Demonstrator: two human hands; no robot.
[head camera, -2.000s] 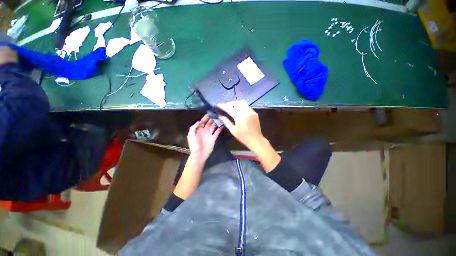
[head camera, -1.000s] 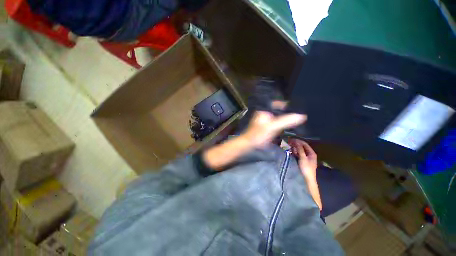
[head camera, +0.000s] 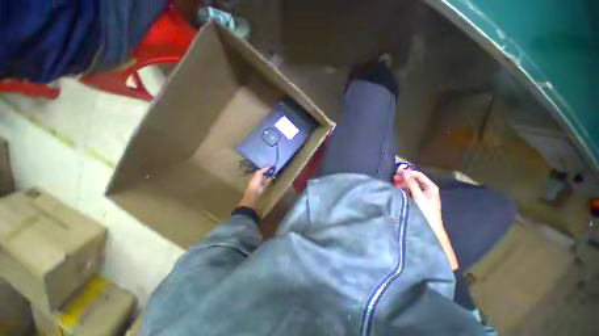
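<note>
A dark solar panel [head camera: 261, 146] lies back side up inside the open cardboard box [head camera: 157, 141], at the box's right side. A white label, a small black junction box and a black cable show on its back. My left hand [head camera: 256, 188] reaches into the box and grips the panel's lower edge, near the bundled cable. What lies under this panel is hidden. My right hand [head camera: 422, 188] is over my lap with fingers curled; a small dark spot shows at its fingertips, too small to name.
The green bench [head camera: 558, 62] curves along the upper right. A red stool [head camera: 154, 62] and a seated person's dark clothing [head camera: 72, 36] are at upper left. Closed cartons [head camera: 49, 239] stand at lower left. Flat cardboard [head camera: 525, 275] is at lower right.
The view has turned down and left to the box. My left hand has carried the panel from the bench edge into the box. My right hand has let go of it and stays by my lap.
</note>
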